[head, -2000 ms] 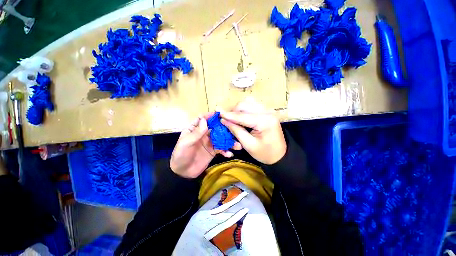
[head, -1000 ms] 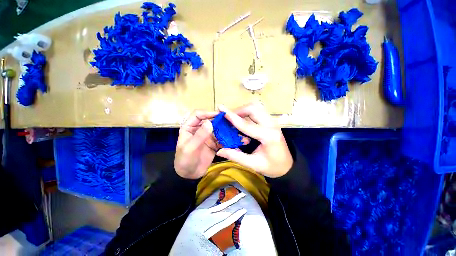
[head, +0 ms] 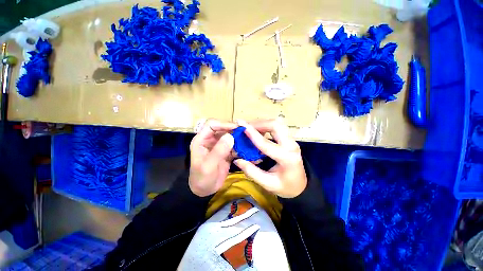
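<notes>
A compact blue hair assembly point(head: 246, 145) is held between the fingertips of both hands, just in front of the table edge. My left hand point(head: 210, 159) grips its left side. My right hand point(head: 280, 157) grips its upper and right side, thumb below. The fingers hide part of the piece, and I cannot tell whether it is one part or two. A tangled heap of blue curved hair pieces point(head: 159, 47) lies on the table at left. A chunkier heap of blue pieces point(head: 363, 71) lies at right.
A cardboard pad point(head: 251, 74) carries a pale stick point(head: 280, 55) and a small whitish dish point(head: 278, 91). A glossy blue tool point(head: 417, 95) lies at right beside a large blue bin point(head: 445, 69). Lower blue bins stand left point(head: 132, 172) and right point(head: 348, 185). A small blue clump point(head: 36, 69) lies far left.
The camera view has shifted, moving the table things in the picture. The blue piece has been turned between the fingertips; both hands still hold it.
</notes>
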